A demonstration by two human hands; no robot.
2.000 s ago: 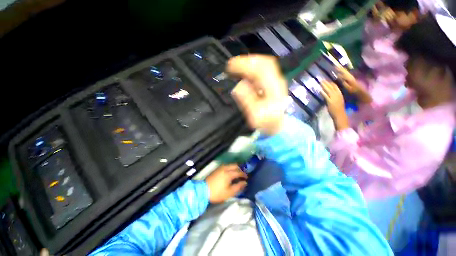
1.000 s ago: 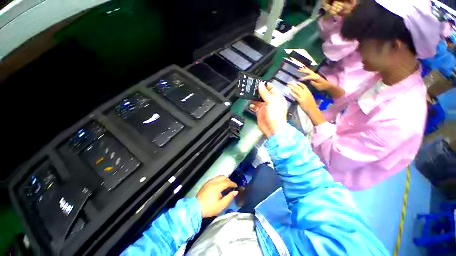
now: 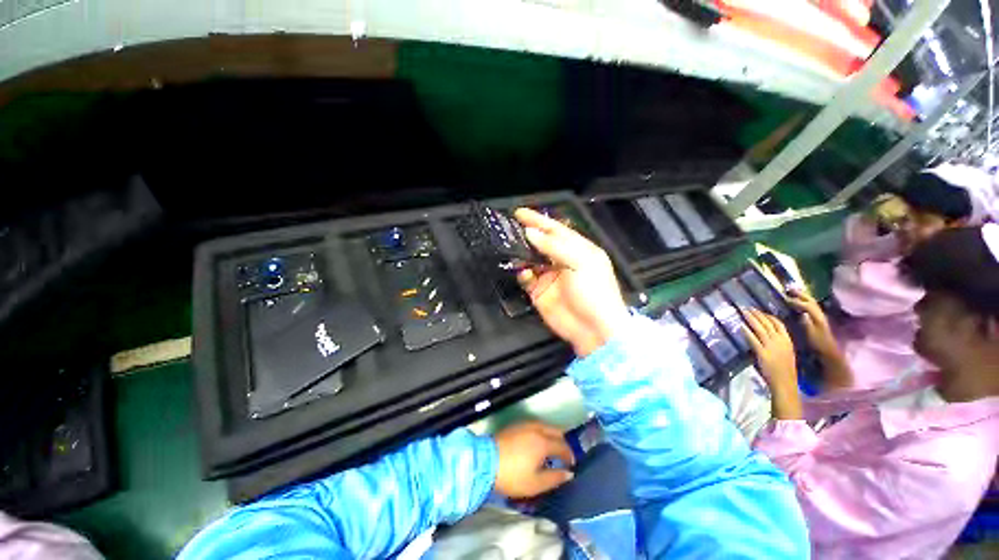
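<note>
A black foam tray (image 3: 214, 361) lies in front of me with phones in its recesses. In the leftmost recess, a black card with white lettering (image 3: 329, 345) lies askew on a phone, leaving its lenses visible. The phone back beside it (image 3: 436, 317) shows orange and white marks. My right hand (image 3: 575, 282) is raised over the tray's right part, shut on a dark piece with white marks (image 3: 495, 234), perhaps a stack of cards. It partly hides the phones below. My left hand (image 3: 534, 459) is low at the tray's front edge, fingers curled; its contents cannot be told.
Another tray with pale screens (image 3: 668, 221) stands behind on the right. A neighbour in a pink smock (image 3: 876, 438) handles a tray of phones (image 3: 723, 317). A dark tray (image 3: 66, 438) is at far left on the green bench (image 3: 153, 405). A pale shelf (image 3: 274, 33) runs overhead.
The view has swung. The black card appeared on the leftmost phone between the first two frames. My right hand, with the dark piece, has moved from beyond the tray's right end back over it.
</note>
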